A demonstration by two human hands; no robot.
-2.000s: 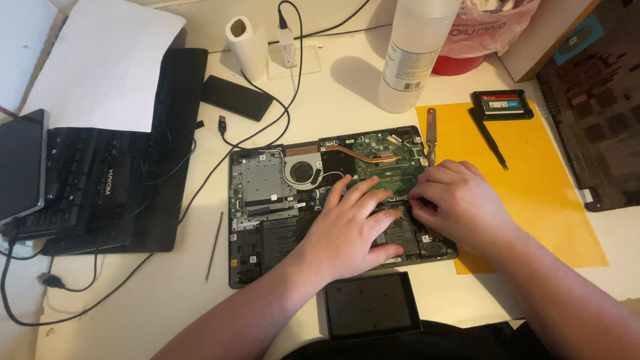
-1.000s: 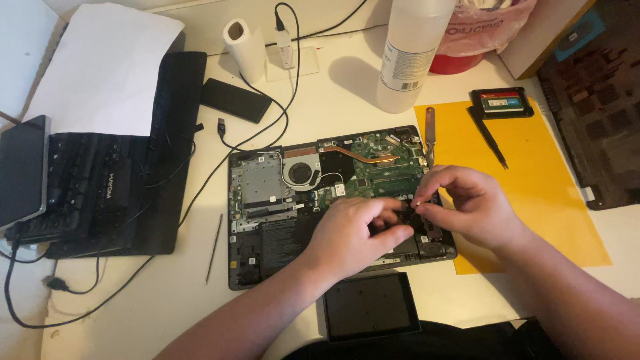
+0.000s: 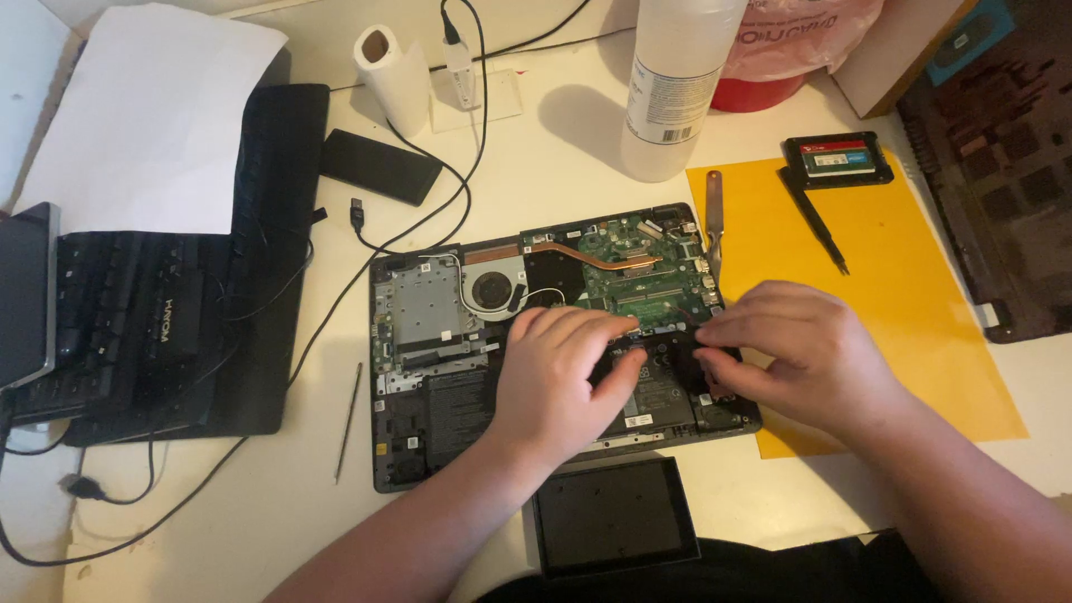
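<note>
An opened laptop base (image 3: 402, 477) lies on the white table, its insides facing up. A cooling fan (image 3: 492, 290), a copper heat pipe (image 3: 578, 253) and a green motherboard (image 3: 641, 293) show in its upper part. My left hand (image 3: 569, 368) is over the middle of the base, thumb and fingers apart beside the battery (image 3: 662, 385), with nothing visible between them. At the right edge, my right hand (image 3: 779, 352) has thumb and forefinger close together near a thin dark reddish cable; whether they pinch it cannot be told.
Left are a keyboard (image 3: 84, 327), white paper (image 3: 151, 117) and a phone (image 3: 381, 166). A bottle (image 3: 674, 92) stands behind. A metal spudger (image 3: 714, 209), black tweezers (image 3: 812, 219) and a memory module in a black tray (image 3: 837, 159) are right. A dark tray (image 3: 615, 517) lies in front.
My left hand has drawn back from lying flat over the board, and its thumb and fingers are now apart. My right hand has shifted slightly and stays at the base's right side.
</note>
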